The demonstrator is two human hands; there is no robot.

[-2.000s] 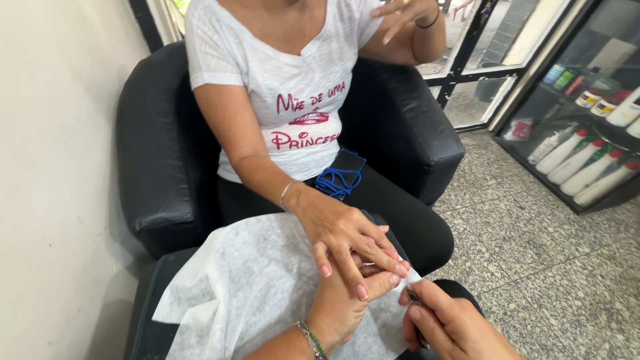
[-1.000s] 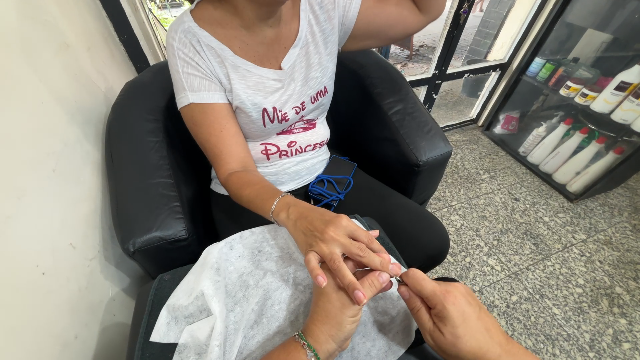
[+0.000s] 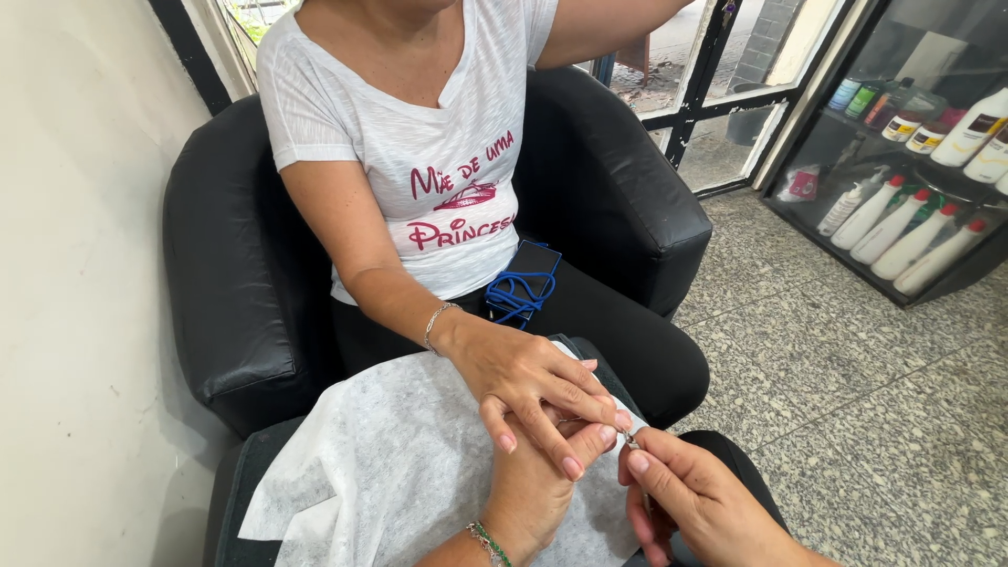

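My left hand [image 3: 535, 480], with a green beaded bracelet [image 3: 490, 545] at its wrist, holds a seated person's hand [image 3: 524, 366] from beneath, my thumb against one of its fingers. My right hand [image 3: 693, 488] grips a small metal tool, probably a cuticle nipper [image 3: 631, 439], with its tip at that fingertip. Much of the tool is hidden by my fingers. Beneath the hands a white disposable cloth [image 3: 394, 449] lies over a dark cushion or towel [image 3: 256, 472]. The person's wrist bears a silver chain bracelet [image 3: 431, 327].
The person sits in a black armchair [image 3: 228, 260], with a dark phone-like object [image 3: 535, 264] and blue cord [image 3: 516, 295] on the lap. A wall [image 3: 79, 276] stands at left. At right are a glass-fronted cabinet of bottles [image 3: 890, 228] and a speckled stone floor [image 3: 850, 378].
The person's other arm has risen, and its hand has left the view. My hands keep their hold on the finger and the tool.
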